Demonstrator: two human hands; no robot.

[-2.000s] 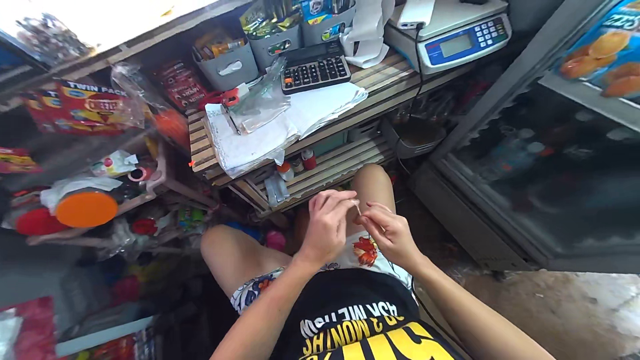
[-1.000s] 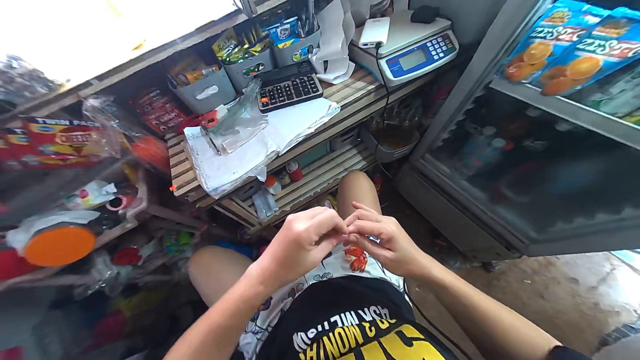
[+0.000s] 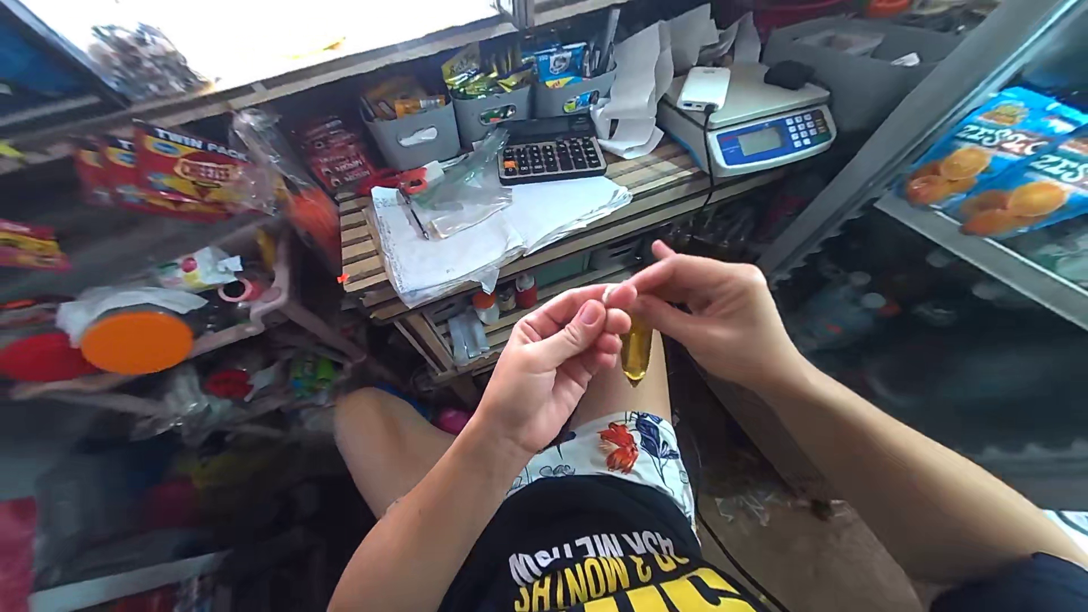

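Observation:
Both hands meet above my lap. Between them hangs a small clear plastic bag of yellow liquid, its pointed end down. My left hand pinches the whitish top of the bag between thumb and fingers. My right hand has its thumb and index finger at the same top, from the right side; its little finger sticks out. The exact grip at the bag's neck is partly hidden by the fingertips.
Ahead, a slatted wooden table bears papers, a clear plastic bag, a calculator, grey baskets and a digital scale. A glass-door fridge stands right; shelves with an orange-lidded jar are left.
The yellow liquid bag now shows below my fingers; it was not visible in the earlier frames. Both hands are raised closer to the view.

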